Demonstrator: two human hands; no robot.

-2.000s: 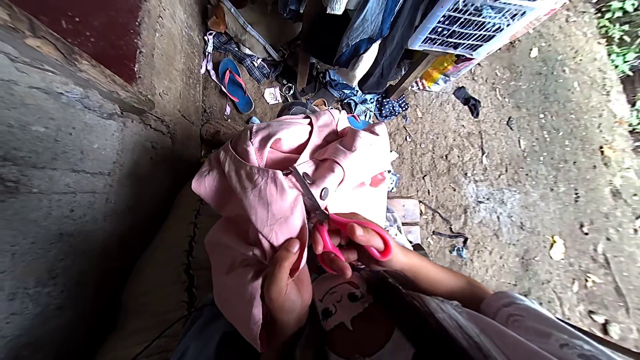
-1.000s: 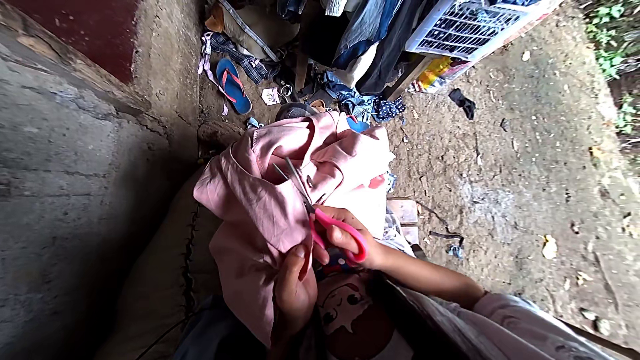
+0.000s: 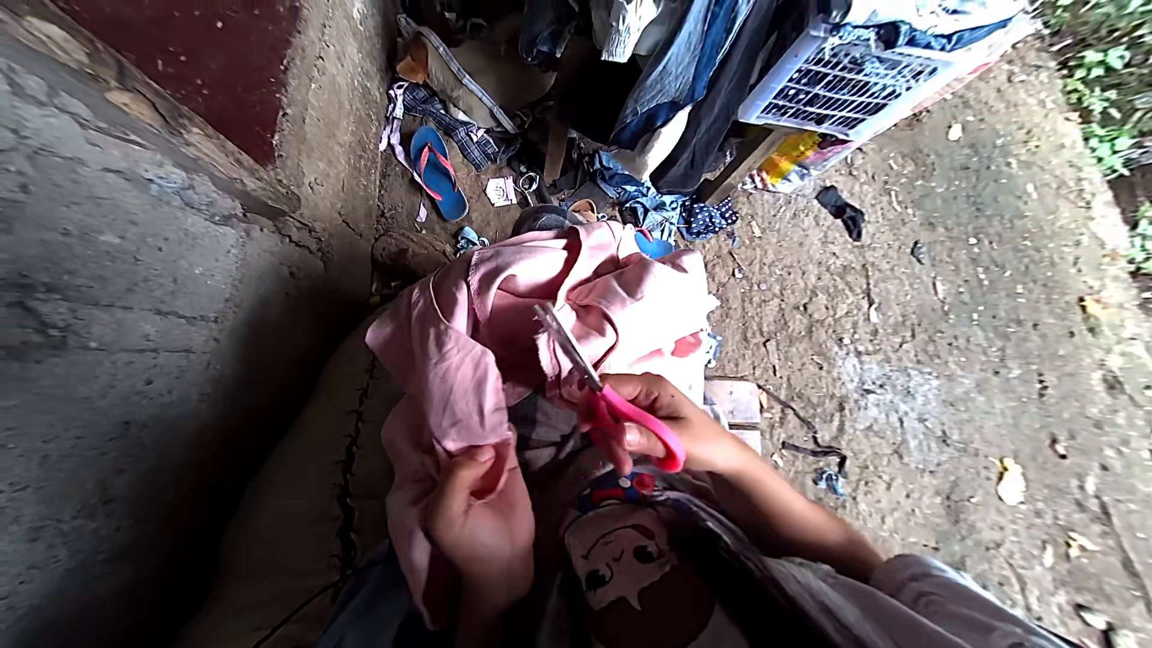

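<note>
Pink cloth (image 3: 450, 378), which looks like a garment, lies bunched over my lap and spreads away from me. My left hand (image 3: 481, 513) pinches its near left part between thumb and fingers. In my right hand (image 3: 652, 418) is a pair of scissors (image 3: 634, 423) with pink handles, its metal blades pointing up and left over the cloth. The blades look nearly closed, and I cannot tell whether fabric lies between them. Darker cloth shows below the scissors, between my hands.
A concrete wall (image 3: 117, 315) runs along the left. Beyond the cloth are a blue flip-flop (image 3: 436, 171), a dog (image 3: 477, 76), scattered clothes and hanging jeans (image 3: 675, 72). A white plastic crate (image 3: 837, 90) stands at the upper right. A black cloth scrap (image 3: 841, 214) lies on the dirt ground.
The scissor blades, at the buttoned edge of the pink cloth two seconds ago, now lie over its middle. That cloth edge has moved left and down with my left hand, away from my right.
</note>
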